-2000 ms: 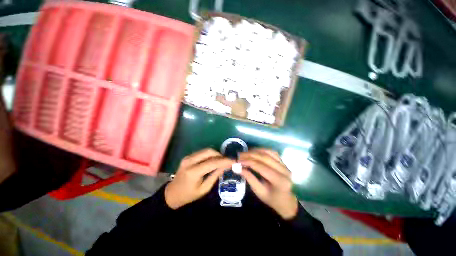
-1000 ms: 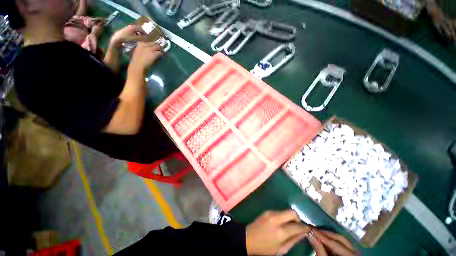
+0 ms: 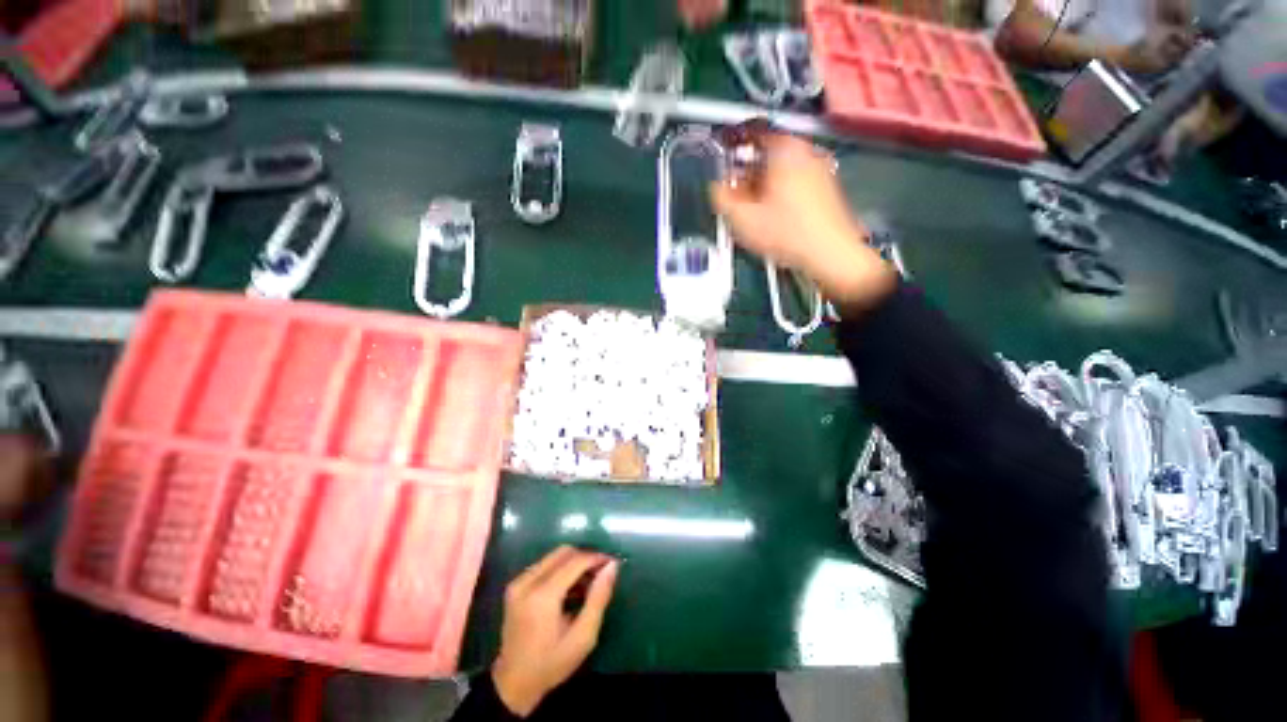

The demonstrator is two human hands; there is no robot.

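My right hand reaches out over the green belt, its fingertips beside the upper end of a clear loop-shaped frame. The hand is blurred, and I cannot tell if it grips the frame. My left hand is at the near edge of the bench, its fingers curled with thumb and forefinger close together. Whether it holds something small cannot be told. The open carton of small white pieces lies beyond the left hand, next to the salmon-red compartment tray.
A pile of frames lies on the right, partly behind my right sleeve. Single frames, one of them beyond the tray, lie on the belt. A pale edge strip crosses behind the carton. Another red tray and a person's arms are at the far side.
The view has swung back from the neighbouring worker at the left. My hands were together at the bench edge; now they are apart, the right stretched out over the belt.
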